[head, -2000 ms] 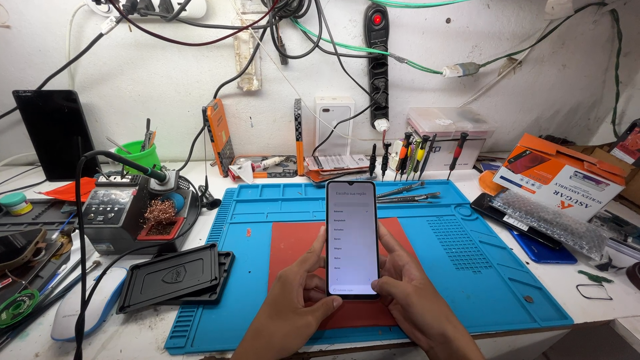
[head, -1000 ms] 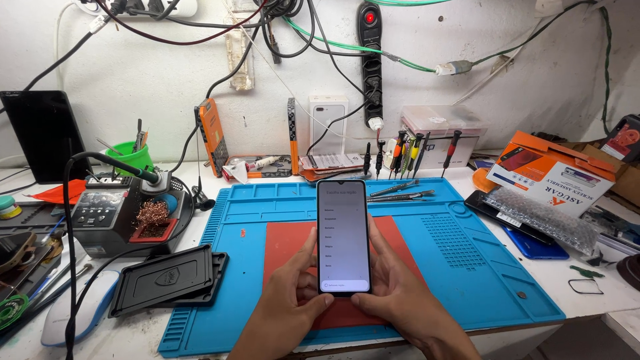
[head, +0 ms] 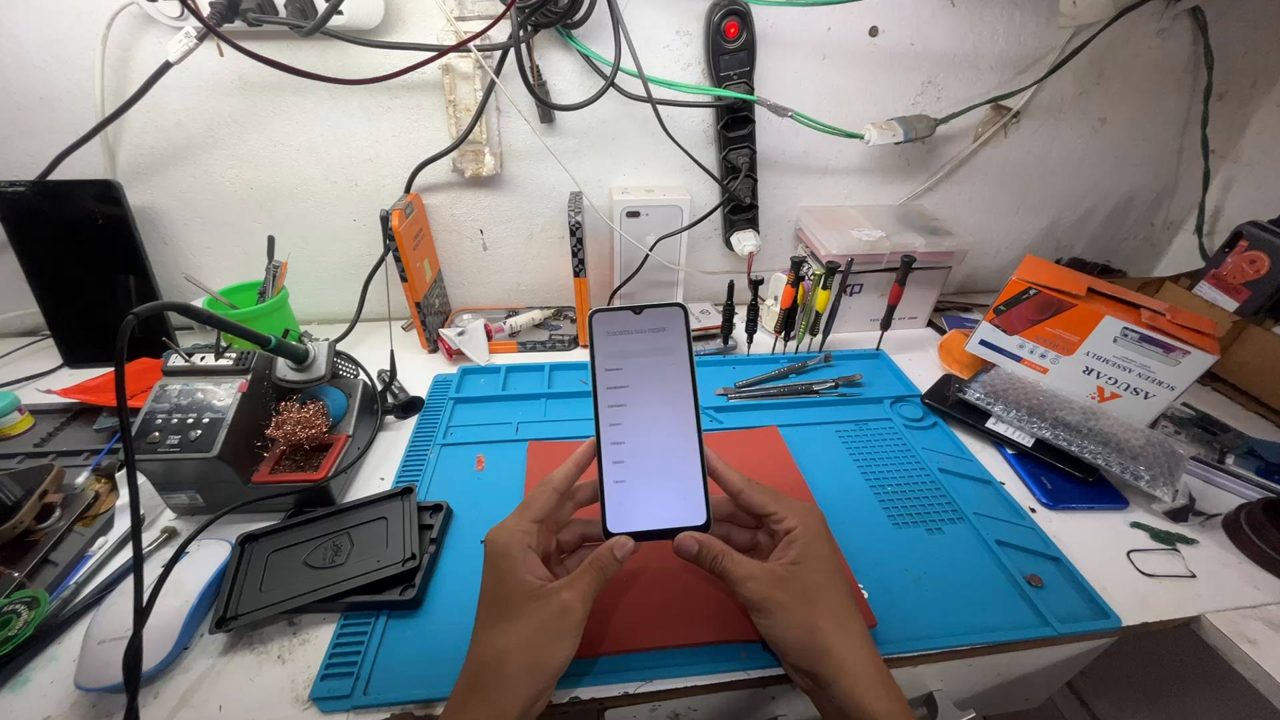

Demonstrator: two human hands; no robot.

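Observation:
A smartphone (head: 650, 420) with a lit white screen showing a list stands nearly upright between my hands. My left hand (head: 545, 575) grips its lower left edge, thumb at the bottom corner. On the other side, my right hand (head: 770, 565) holds the lower right edge, its thumb also at the bottom. Behind and below the phone lie a red pad (head: 690, 600) and a blue silicone repair mat (head: 480, 600). Tweezers and other metal tools (head: 790, 385) rest on the mat's back part.
A soldering station (head: 200, 430), a black tray (head: 320, 560) and a computer mouse (head: 155, 610) are at the left. Several screwdrivers (head: 825, 300) stand behind the mat. At the right are an orange and white box (head: 1090, 340), bubble wrap (head: 1075, 425) and a blue phone (head: 1065, 480). Cables hang along the wall.
Two seconds ago my right thumb lay over the lower right of the screen; now it is at the phone's bottom edge. The list is still displayed.

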